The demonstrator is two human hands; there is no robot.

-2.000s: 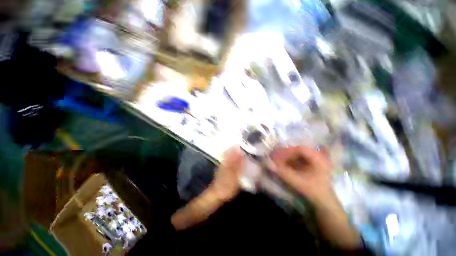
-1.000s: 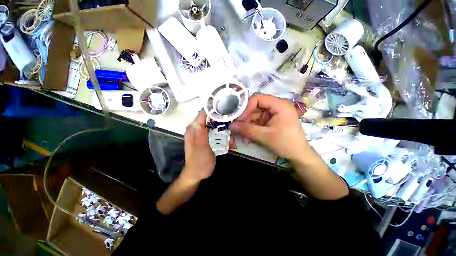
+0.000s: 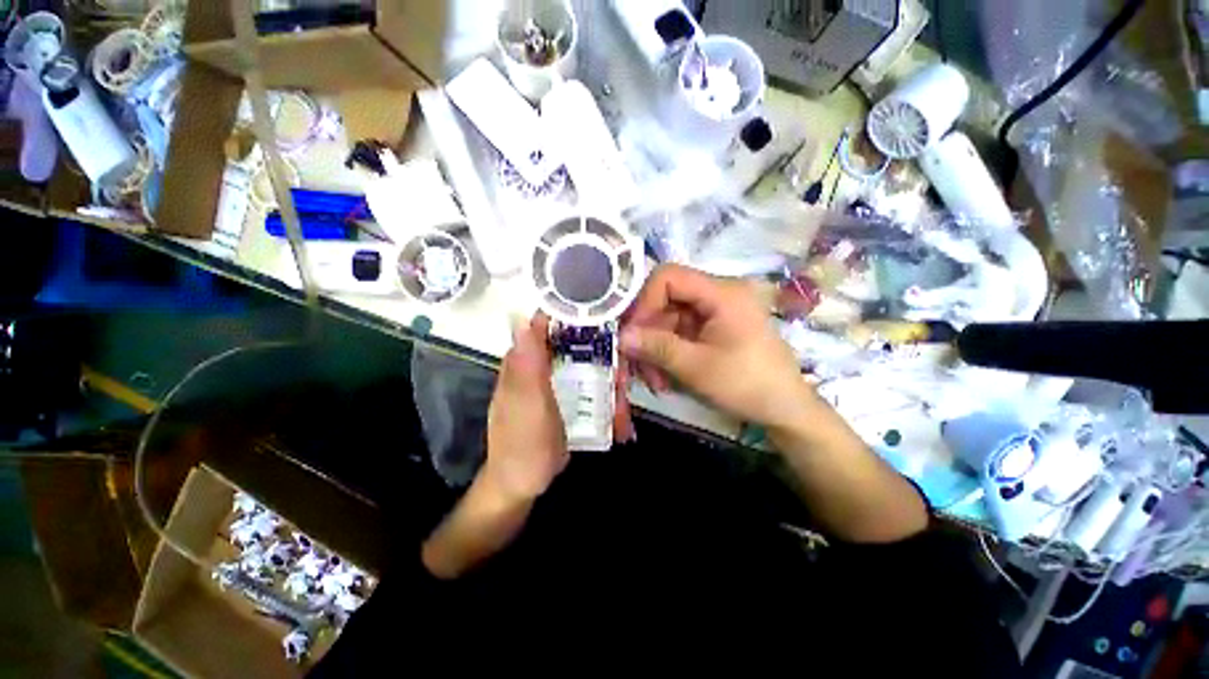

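A white handheld fan body is held upright in front of me, its round spoked head pointing away over the bench edge. A small dark circuit board shows in the open handle just below the head. My left hand is closed around the handle's left side, with the thumb beside the board. My right hand touches the board's right edge with thumb and finger; whether it pinches a wire or screw is too small to tell.
The black electric screwdriver points in from the right. Blue cells and another fan body lie left on the bench. Cartons stand at the back left. A floor carton holds small white-and-dark parts. Plastic film lies right.
The fan body is turned more squarely to the camera, and its board shows more clearly. The right hand stays by the board. The view has shifted slightly.
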